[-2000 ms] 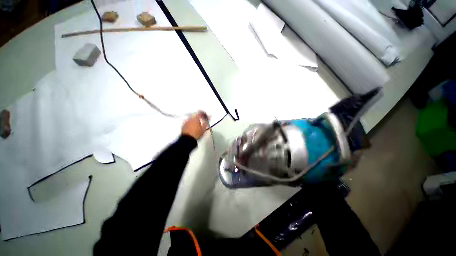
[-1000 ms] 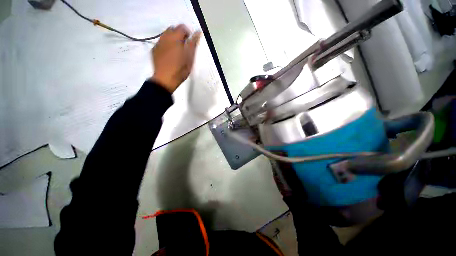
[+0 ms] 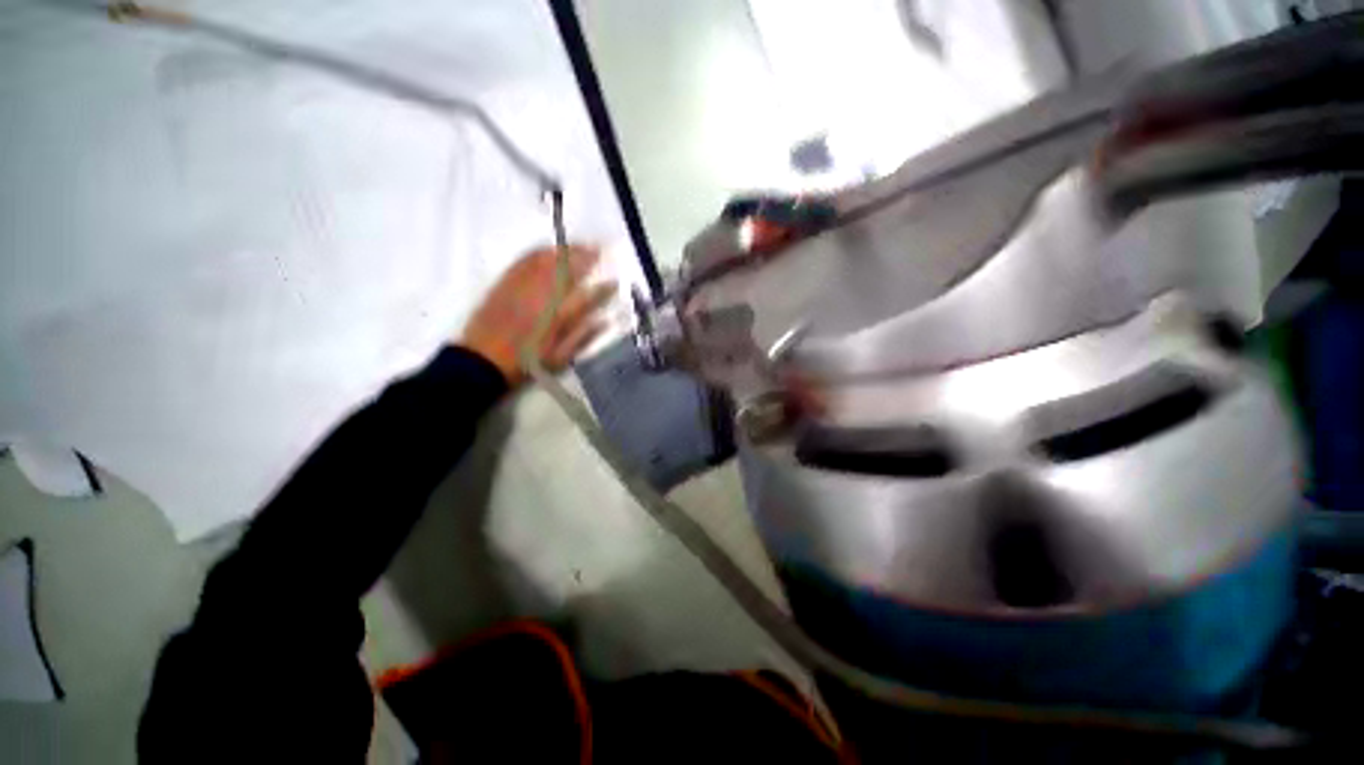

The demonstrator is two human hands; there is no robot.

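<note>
The straight knife [image 3: 1017,493], with a silver housing and blue band, fills the right side, blurred and close to the camera. Its grey base plate [image 3: 658,411] lies at the corner of the white paper marker [image 3: 255,269], beside the lay's dark edge. The blade area is blurred, so I cannot tell how far it is in the lay. My left hand [image 3: 546,307] is at the marker's edge just left of the base plate, fingers spread. The power cable [image 3: 681,523] crosses in front of it. My right hand is not visible.
The pale green table [image 3: 681,112] shows beyond the lay's dark edge, with white paper [image 3: 838,75] to its right. A cut piece [image 3: 18,620] lies at the far left. Orange-edged dark cloth [image 3: 494,695] is at the bottom. White rolls are partly visible at upper right.
The machine looks larger and closer, its housing turned more towards the camera. My left hand has come down beside the base plate, and the cable now runs across it.
</note>
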